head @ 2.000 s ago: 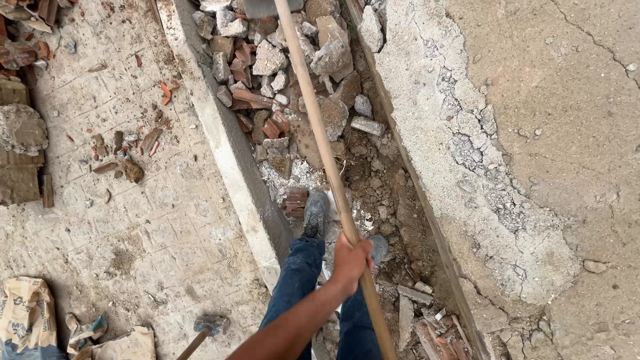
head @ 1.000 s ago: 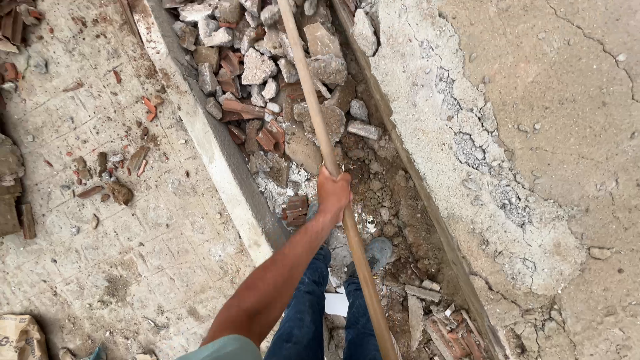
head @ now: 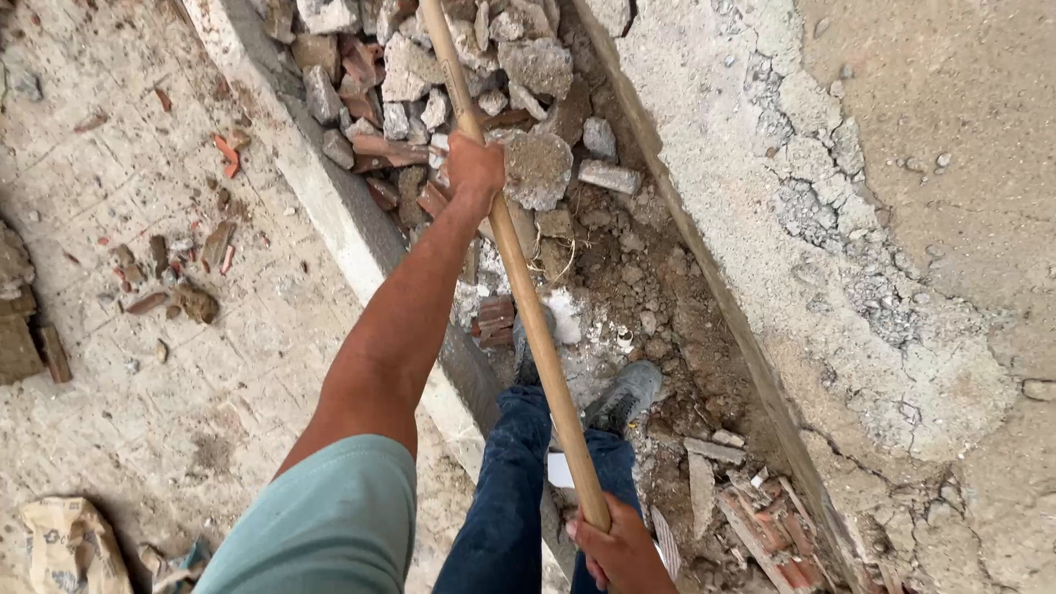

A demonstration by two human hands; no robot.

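Note:
A long wooden tool handle runs from the top of the view down to the bottom, over a trench. My left hand is closed around it at its upper part, above the rubble. Lower down, near my thigh, my right hand grips the handle's lower part. The tool's head is out of view past the top edge. Beneath and around the upper handle lies a heap of broken concrete and brick pieces. Loose soil shows to the right of the handle.
My shoes stand in the trench. A concrete curb borders it on the left, a cracked concrete slab on the right. Broken bricks lie at lower right. Rubble bits and a torn paper sack are on the left floor.
My left hand has moved up along the handle, farther from my body. My right hand, not visible in the earlier frames, now shows on the lower handle. The metal tool head has left the view.

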